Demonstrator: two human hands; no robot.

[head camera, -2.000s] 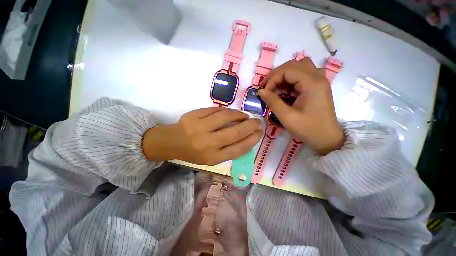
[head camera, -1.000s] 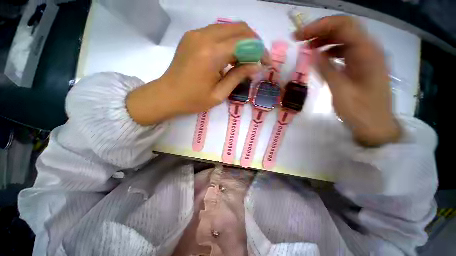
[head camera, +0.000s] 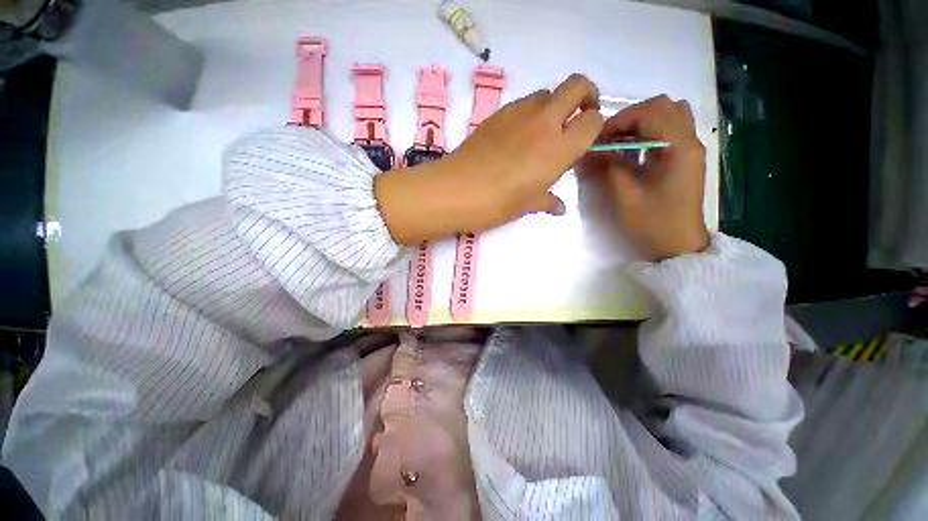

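Several pink smartwatches lie side by side, buckle ends away from me; a strap point(head camera: 370, 102) shows at the far side. Two dark screens point(head camera: 422, 156) show only at their top edges; my left forearm and sleeve hide the rest. My left hand point(head camera: 509, 163) reaches across to the right, its fingertips close to my right hand point(head camera: 651, 188), which is partly blurred. A thin mint-green edge point(head camera: 631, 146) shows between the left fingertips and the right hand; which hand grips it cannot be told.
A small white stick or tube point(head camera: 463, 29) with a yellowish band and dark tip lies at the far edge. A translucent grey-white object point(head camera: 132, 56) stands at the far left. Shiny clear film point(head camera: 616, 104) shows beyond my hands. The white board point(head camera: 570, 305) has a yellowish front edge.
The view has shifted right. My left hand has moved from above the watches to the right, beside my right hand. The green piece now shows as a thin line rather than a broad end.
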